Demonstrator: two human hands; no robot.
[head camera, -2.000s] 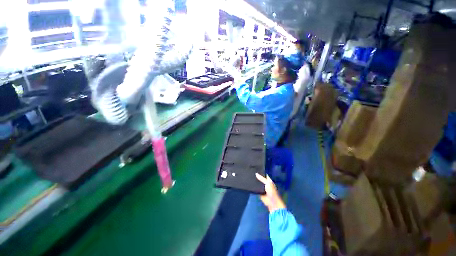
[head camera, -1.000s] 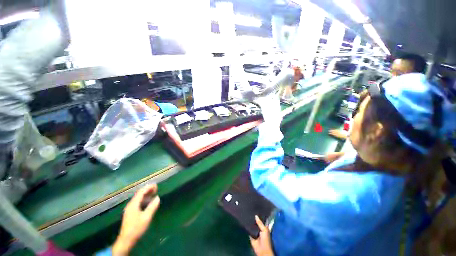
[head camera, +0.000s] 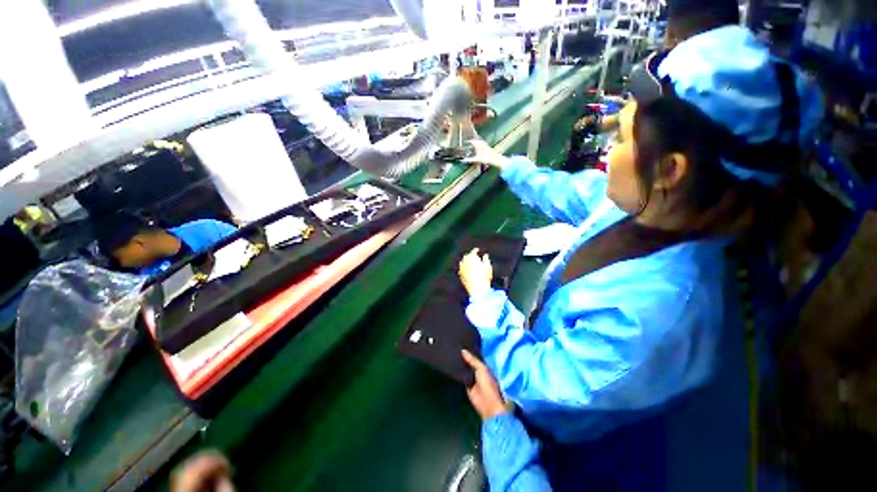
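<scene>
A black component tray (head camera: 444, 322) lies tilted over the green bench, with small white pieces near its lower left corner. My right hand (head camera: 487, 389) grips its near edge, thumb on top, fingers hidden below. A seated worker's hand (head camera: 474, 273) is over the tray's far part. My left hand (head camera: 202, 473) is at the bottom edge, blurred and cut off, apart from the tray; its grip does not show.
A long black tray (head camera: 271, 252) with white-silver parts lies on a red layer (head camera: 317, 281) on the shelf. A clear plastic bag (head camera: 77, 341) is left of it. The worker in blue (head camera: 615, 317) sits close on the right, an arm stretched forward below a ribbed duct (head camera: 385, 159).
The view has turned and moved closer to the shelf tray and the worker. The black tray went from open air to the bench beside the worker. My left hand came in, then dropped to the bottom edge.
</scene>
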